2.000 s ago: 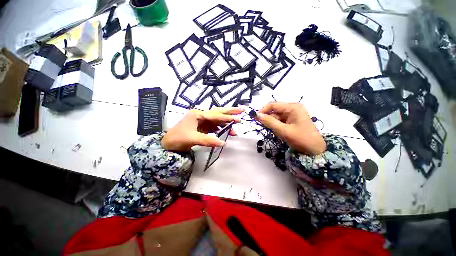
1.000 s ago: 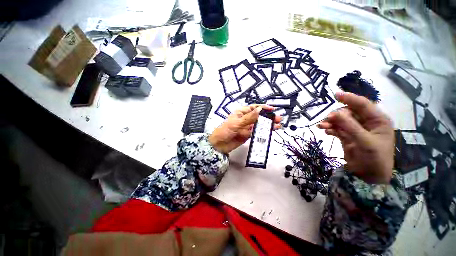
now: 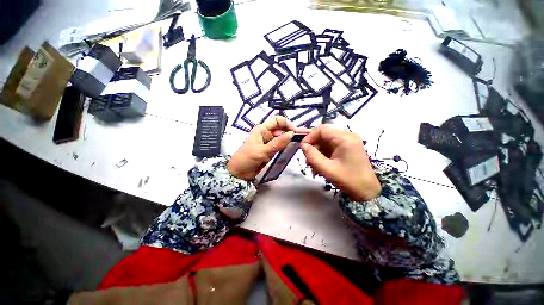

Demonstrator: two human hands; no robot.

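My left hand (image 3: 260, 149) holds a black-bordered hang tag card (image 3: 282, 159), tilted, by its upper end. My right hand (image 3: 343, 159) pinches at the card's top edge, its fingertips close to those of my left hand. Whether a string is between the right fingertips is too small to tell. A loose tangle of black strings (image 3: 382, 161) lies beside and partly under my right hand, mostly hidden by it. A heap of bordered cards (image 3: 316, 77) lies beyond my hands. A neat stack of black cards (image 3: 209, 131) lies left of my left hand.
Green-handled scissors (image 3: 190, 75) and a green cup (image 3: 218, 22) stand at the back left. Banded card stacks (image 3: 122, 95), a dark slab (image 3: 68, 114) and a cardboard box (image 3: 37, 80) are far left. A string bundle (image 3: 404, 71) and strung tags (image 3: 477, 155) are right.
My right hand has come down from its raised place on the right to the card's top. The card has tilted in my left hand. The camera view has shifted.
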